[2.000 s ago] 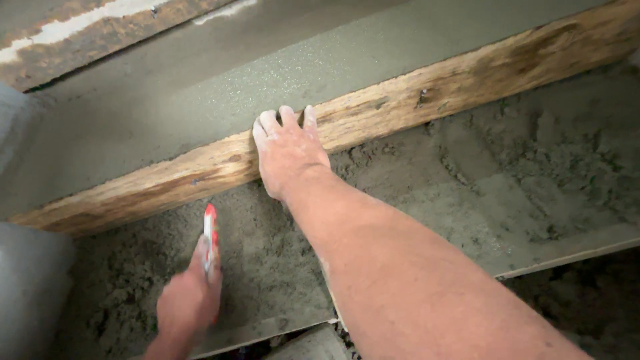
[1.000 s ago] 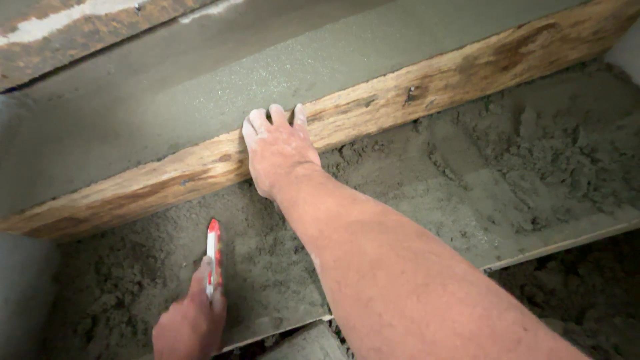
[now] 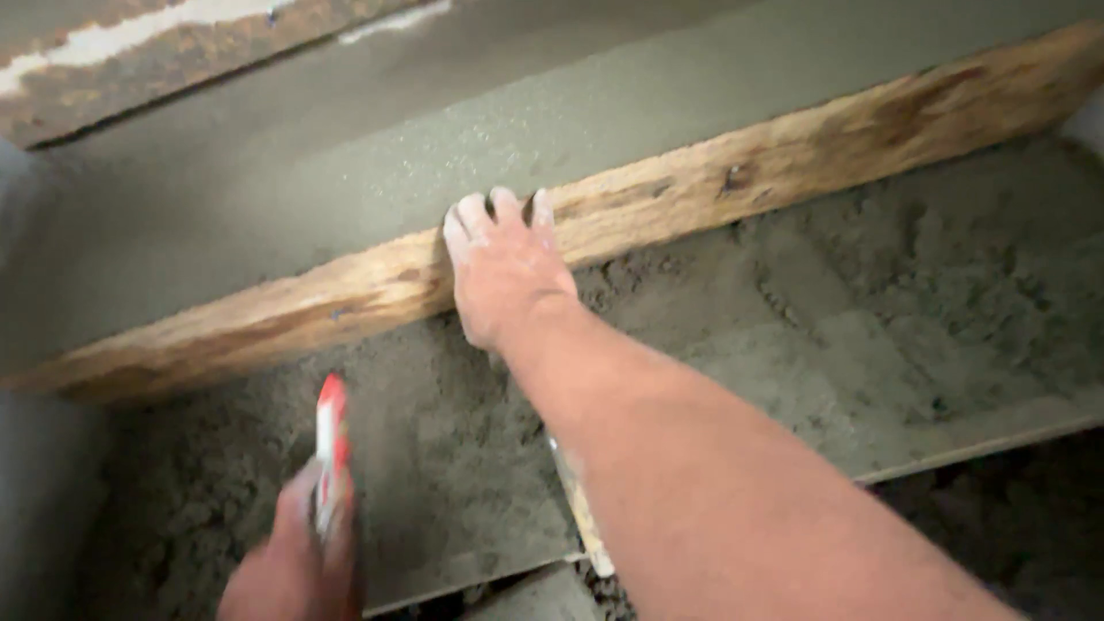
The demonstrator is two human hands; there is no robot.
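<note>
My right hand [image 3: 513,267] lies on a long wooden board [image 3: 655,211], its grey-dusted fingers hooked over the board's top edge; the thumb cannot be made out. The board stands on edge along wet cement [image 3: 414,164] that has been smoothed behind it. At the lower left, my left hand [image 3: 297,552] is closed around a slim red and white tool [image 3: 332,423], red tip upward. The tool is blurred and its exact kind cannot be told. It is over the rougher cement [image 3: 431,448] in front of the board, a little below the board's lower edge.
A worn, rough-faced step edge with a white streak [image 3: 172,60] runs across the upper left. Below my right forearm, a pale narrow strip [image 3: 582,509] shows. The lower cement step ends at a thin front edge [image 3: 975,453], with dark rubble beyond it. Pale walls flank both sides.
</note>
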